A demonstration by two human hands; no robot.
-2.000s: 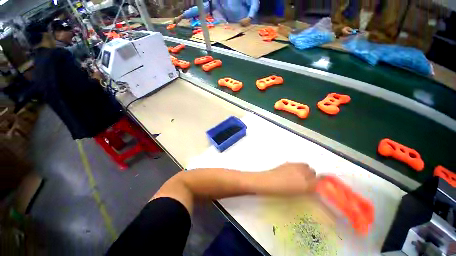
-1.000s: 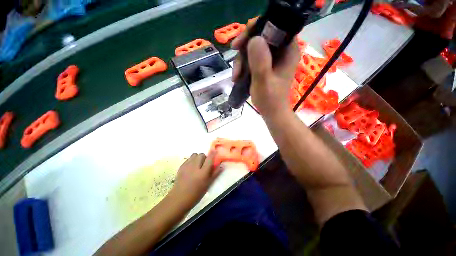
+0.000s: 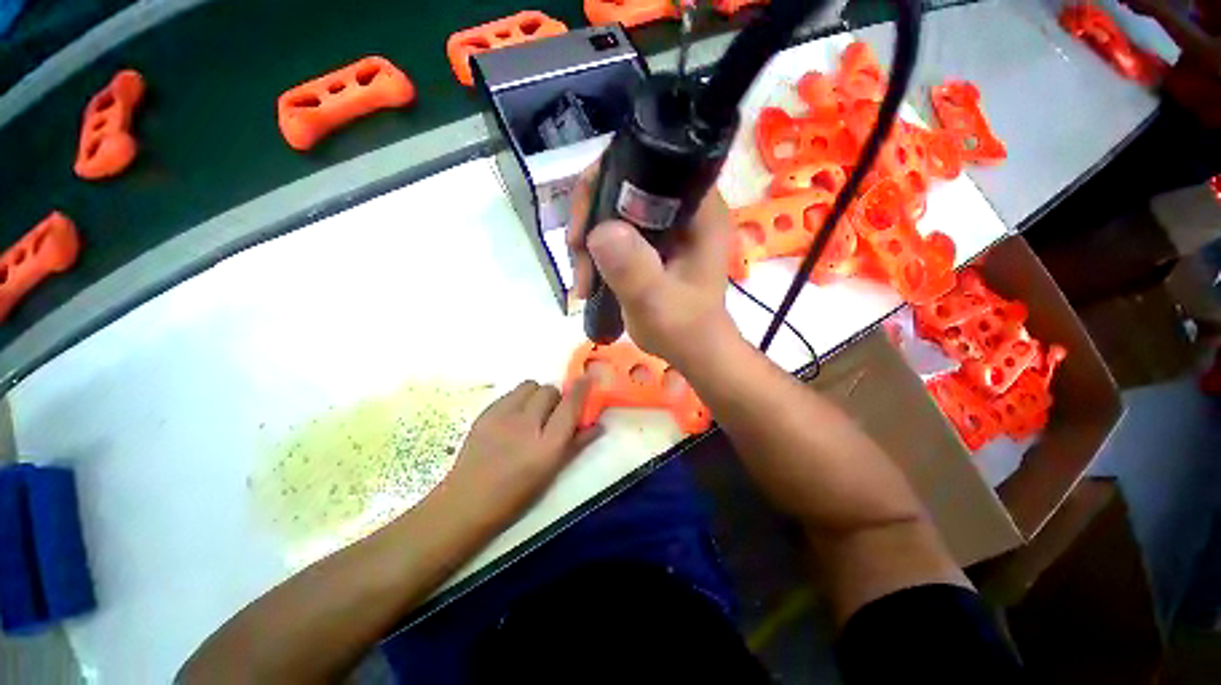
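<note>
An orange housing [image 3: 635,383] lies on the white bench near its front edge. My left hand [image 3: 516,431] holds the housing's left end against the bench. My right hand [image 3: 656,274] is closed around a black electric screwdriver [image 3: 659,167], held upright with its lower end at the housing's upper left part. The bit tip is too small to make out. The grey screw feeder [image 3: 552,134] stands just behind, partly hidden by the screwdriver and my right hand.
A heap of orange housings [image 3: 884,174] lies right of the feeder. An open carton [image 3: 1071,442] of housings stands beside the bench. The green conveyor [image 3: 221,107] carries spaced housings behind. A blue bin [image 3: 43,549] is at far left. A black cable loops past my right forearm.
My right hand has moved the screwdriver from the feeder's front down to the housing. My left hand stays on the housing. The camera view has shifted slightly.
</note>
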